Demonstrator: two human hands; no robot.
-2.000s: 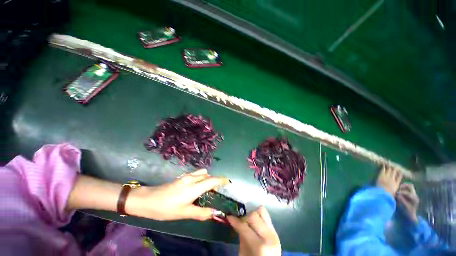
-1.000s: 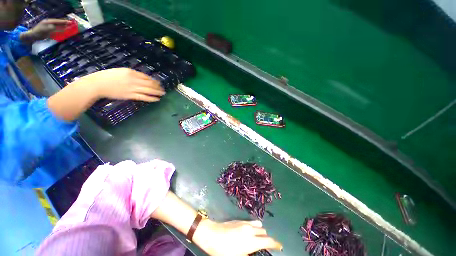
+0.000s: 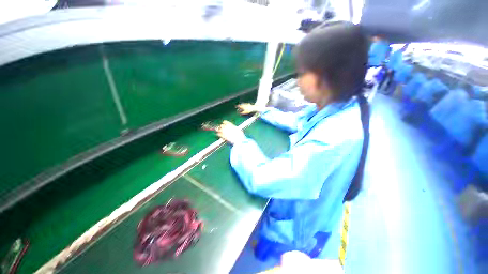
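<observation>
A loose heap of dark red and pink slivers lies on the dark green bench at the lower left of centre. An open housing with a pinkish rim lies on the green belt beyond the whitish strip. Another blurred housing is at the lower left edge. My left hand is out of the picture. A pale, overexposed shape cut off by the bottom edge may be my right hand; whether it holds anything cannot be seen.
A person in a blue smock sits at the bench on the right, one hand beside a small housing on the belt. A pale post stands behind. More people in blue line the right side, beyond a pale blue floor.
The view has swung right and up from the benches' left end. The black trays, my left hand and the left heap have left the picture; the right-hand neighbour has come in.
</observation>
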